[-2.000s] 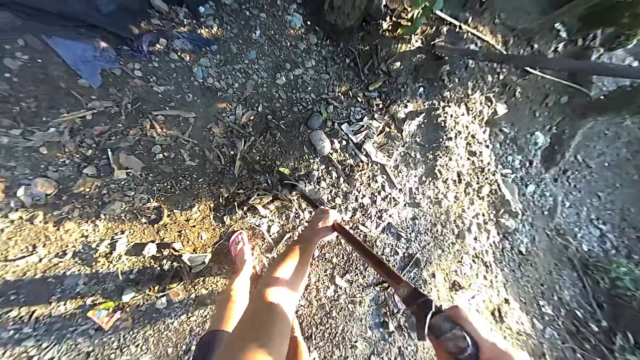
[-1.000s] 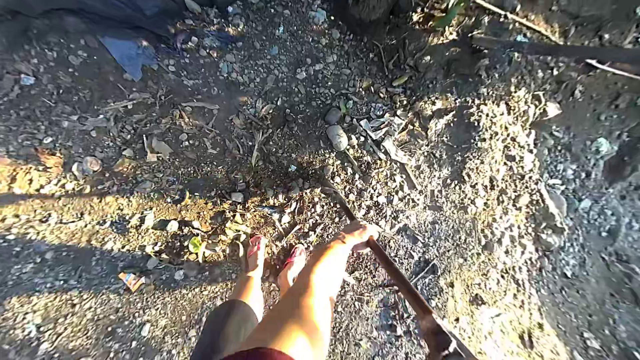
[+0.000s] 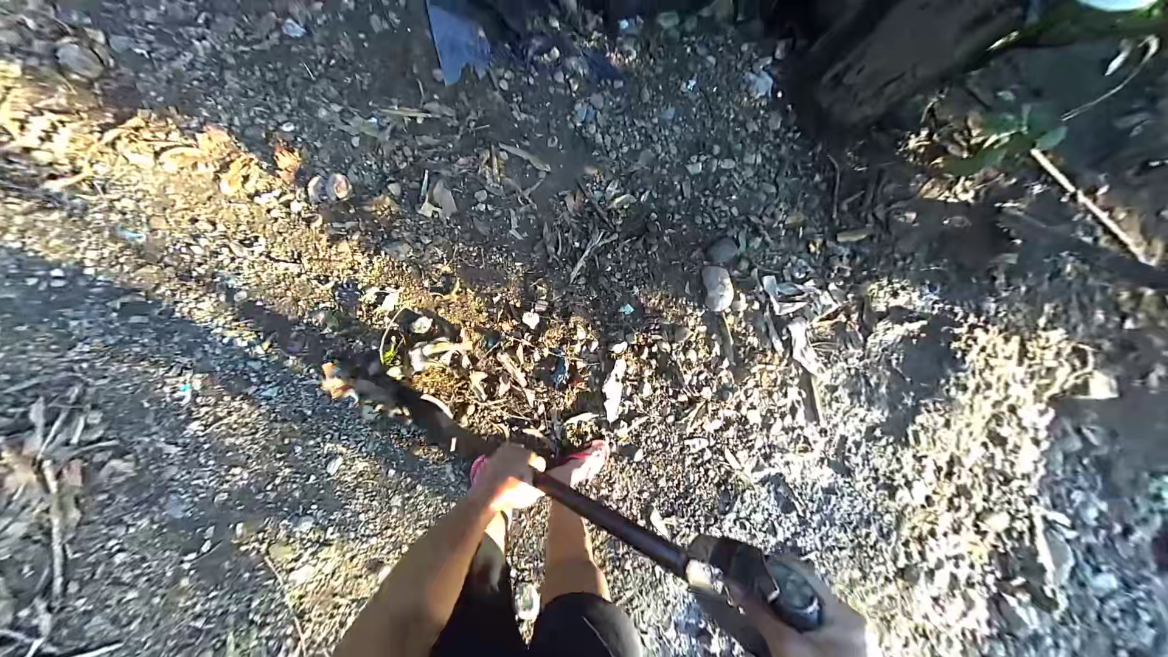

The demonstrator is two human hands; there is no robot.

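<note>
My left hand [image 3: 513, 474] is closed around the middle of a long dark pole [image 3: 611, 522], above my feet. Lower right, my right hand [image 3: 808, 616] is at the near end of the same pole; a strap and a round dark watch [image 3: 794, 593] are on that wrist. The pole slants from lower right to upper left. Its far end is blurred near leaf litter and a small orange scrap [image 3: 336, 381], so I cannot tell the kind of tool.
Gravelly ground with dry leaves surrounds my feet [image 3: 584, 463]. A rounded stone [image 3: 717, 288] lies ahead. Blue cloth or plastic [image 3: 458, 41] is at the top, a thick trunk or log [image 3: 899, 59] upper right, a thin stick [image 3: 1090, 205] at right, and dry twigs [image 3: 55, 511] at left.
My left hand and the pole's far end have swung left, and the far end now lies beside the orange scrap. My right hand, out of view one second ago, shows again. The view has shifted left.
</note>
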